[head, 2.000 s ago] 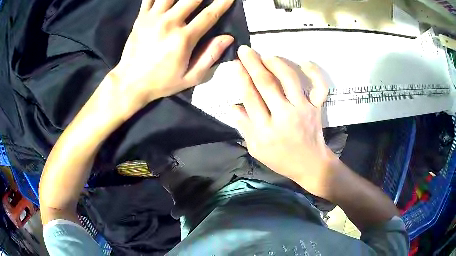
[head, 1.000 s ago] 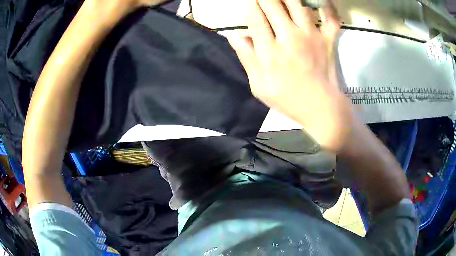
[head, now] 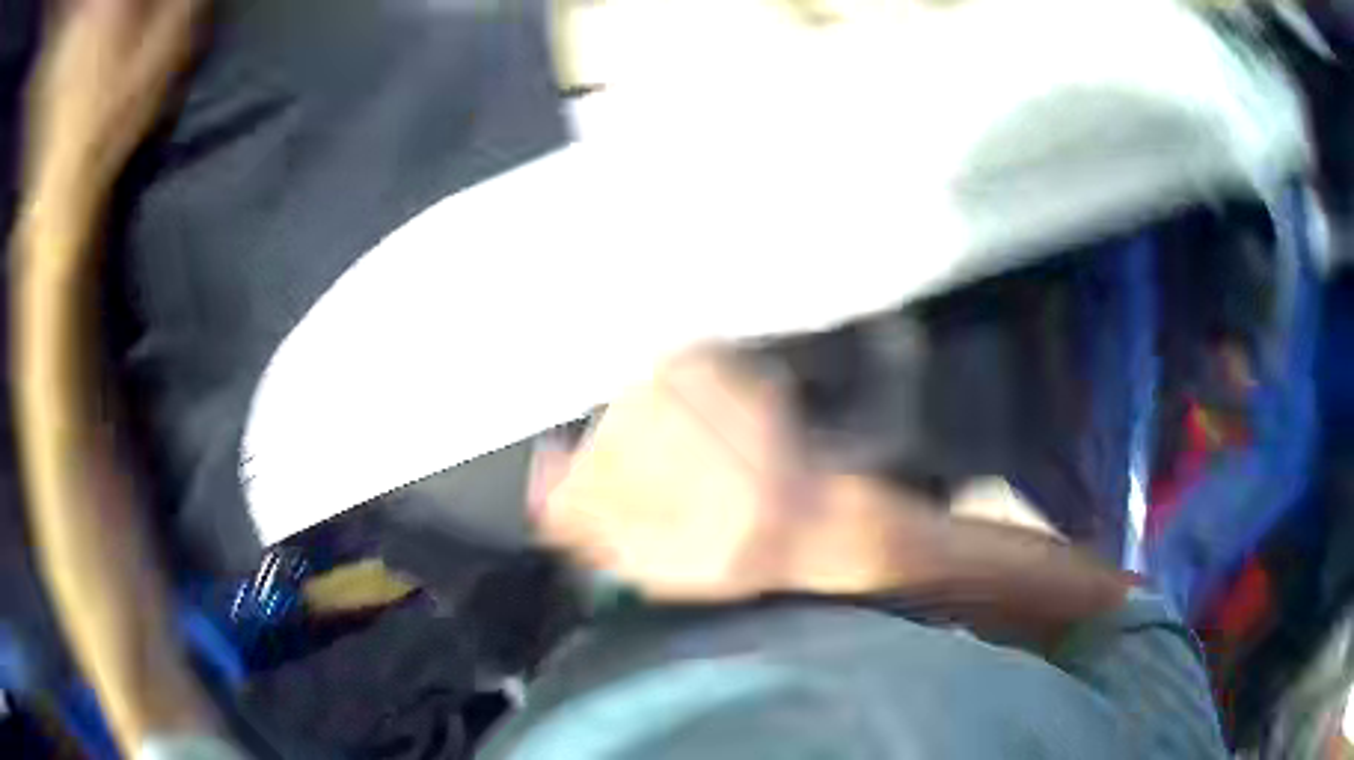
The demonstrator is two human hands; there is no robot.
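The dark cloth (head: 342, 164) lies over the left and upper left of the white table (head: 639, 253). My left hand (head: 141, 23) is at the top left corner, blurred and partly cut off by the edge. Its fingers cannot be made out. My right hand (head: 668, 483) is low in the middle, below the table's front edge and close to my body. It is strongly blurred and looks curled. Whether it holds anything cannot be told.
A blue basket (head: 1277, 460) with red bits stands at the right. More dark cloth (head: 386, 668) and a yellowish item (head: 357, 585) are low at the left. Pale machine parts are blurred at the top.
My right hand has moved from the upper middle of the table down towards my lap. My left arm has moved further left. The dark cloth has shifted up and left, baring more white table.
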